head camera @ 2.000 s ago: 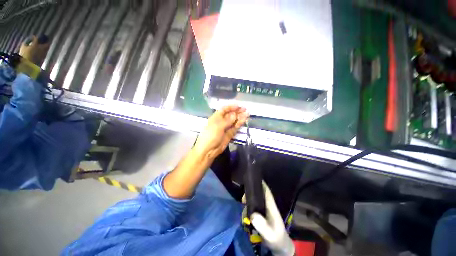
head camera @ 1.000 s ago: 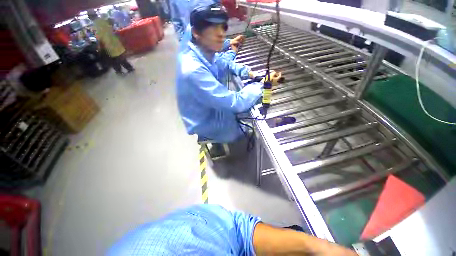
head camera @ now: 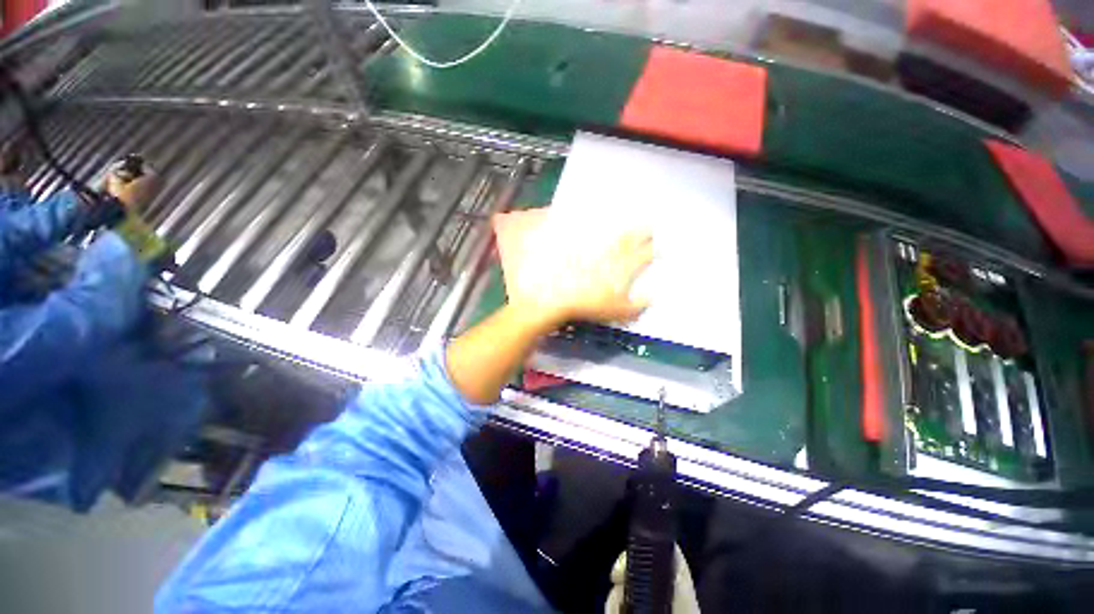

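Observation:
A white metal unit housing (head camera: 684,228) lies on the green board (head camera: 768,414), its open end facing me with a dark slot and a silver lower edge. My left hand (head camera: 588,278), bare, lies on top of the housing with its fingers spread. My right hand (head camera: 681,585), in a white glove at the bottom edge, is wrapped around the black ribbed electric screwdriver (head camera: 653,528). Its thin bit points up towards the housing's open end, a little short of it. Most of my right hand is hidden behind the tool or cut off.
An uncovered neighbouring unit (head camera: 972,372) with dark red coils stands to the right beside an orange-red foam strip (head camera: 871,348). Another foam pad (head camera: 698,98) lies behind the housing. Metal rollers (head camera: 300,228) run left. A person in a blue smock (head camera: 72,324) works at the left.
The view swung left to the neighbouring person, then back. My left hand has moved from the screwdriver's tip onto the housing top. The dark small object seen on the cover earlier no longer shows.

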